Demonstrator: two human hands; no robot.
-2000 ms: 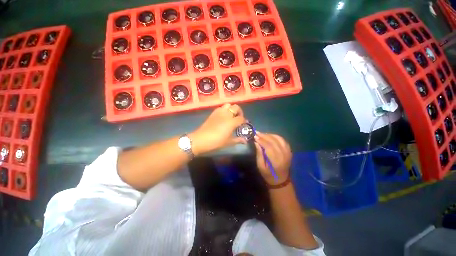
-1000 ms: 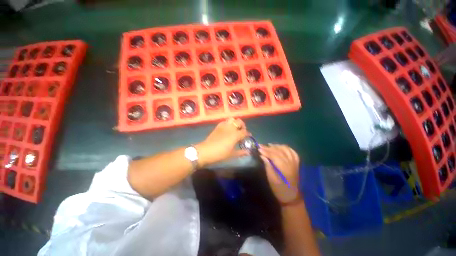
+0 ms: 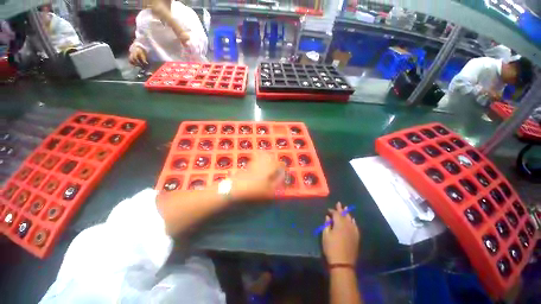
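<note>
The red-orange work tray lies ahead with dark round units in its square pockets. One far-row pocket near its right end is empty. My left hand, with a watch at the wrist, is over the tray's near right part, fingers pointing down at a pocket. It is blurred, and I cannot tell if it still holds a unit. My right hand, with a dark red wristband, rests at the bench's near side and holds the slim blue tool crosswise between its fingers.
A left tray holds dark and copper-centred parts. A tilted right tray partly overlaps a white sheet bearing a clear tube. Across the bench are a red tray and a black tray stacked on red. People in pale clothing sit beyond.
The view has tilted up, showing the far bench. My left hand has moved from beside my right hand to over the tray. The round unit is no longer seen between my hands.
</note>
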